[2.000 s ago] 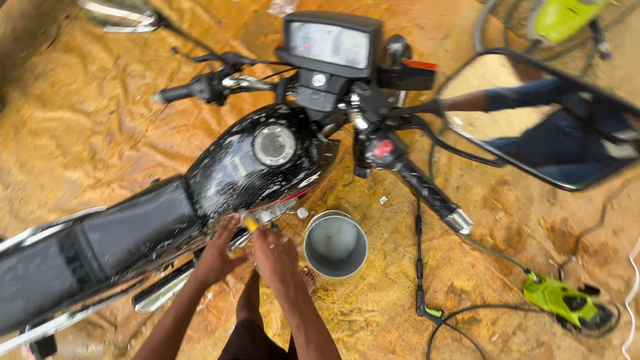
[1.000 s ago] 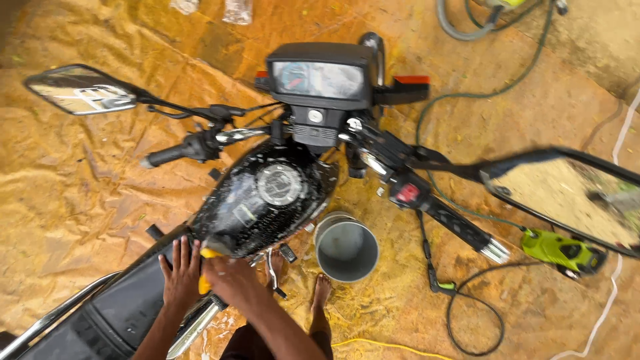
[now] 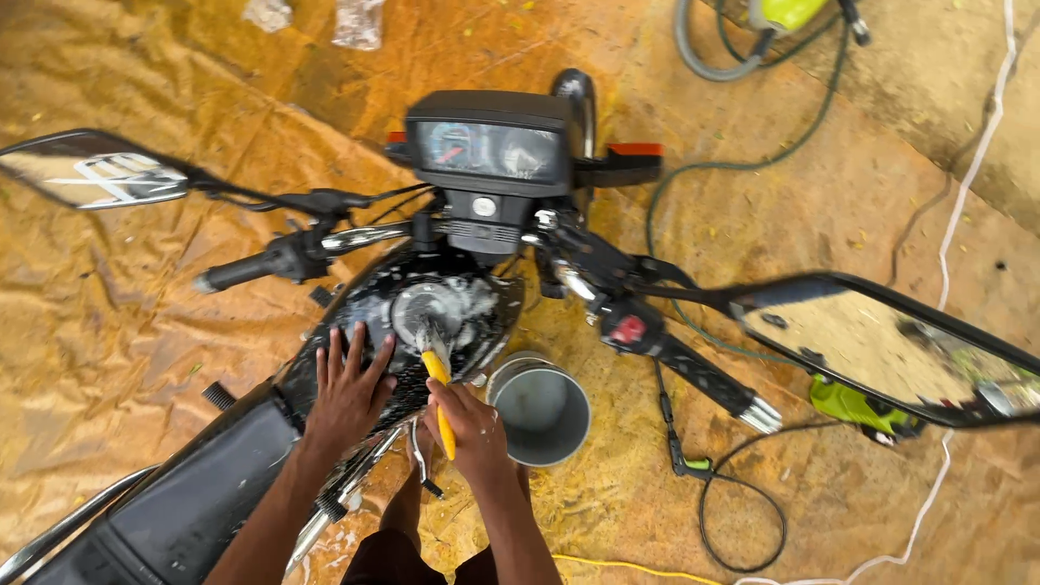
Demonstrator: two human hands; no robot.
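My right hand [image 3: 471, 426] grips a brush with a yellow handle [image 3: 437, 367]. Its wet bristles touch the round fuel cap [image 3: 416, 313] on a motorcycle's black fuel tank [image 3: 366, 305]. White suds lie around the cap and to its right. Fingers spread, my left hand [image 3: 349, 390] rests flat on the tank, just left of the brush, and holds nothing. Behind it is the black seat [image 3: 199, 496]. A grey bucket [image 3: 579, 422] of cloudy liquid stands on the ground to the right of the tank.
Handlebar grips [image 3: 244, 270] and mirrors [image 3: 877, 345] reach out on both sides of the instrument cluster [image 3: 487, 146]. An orange-brown tarp [image 3: 162, 325] covers the ground. At the right lie a spray gun [image 3: 682, 455] with a looped black hose, a green machine [image 3: 861, 406] and a white cord [image 3: 967, 183].
Both hands have moved forward from the seat end of the tank. The brush is now at the fuel cap, where the suds are thicker than before.
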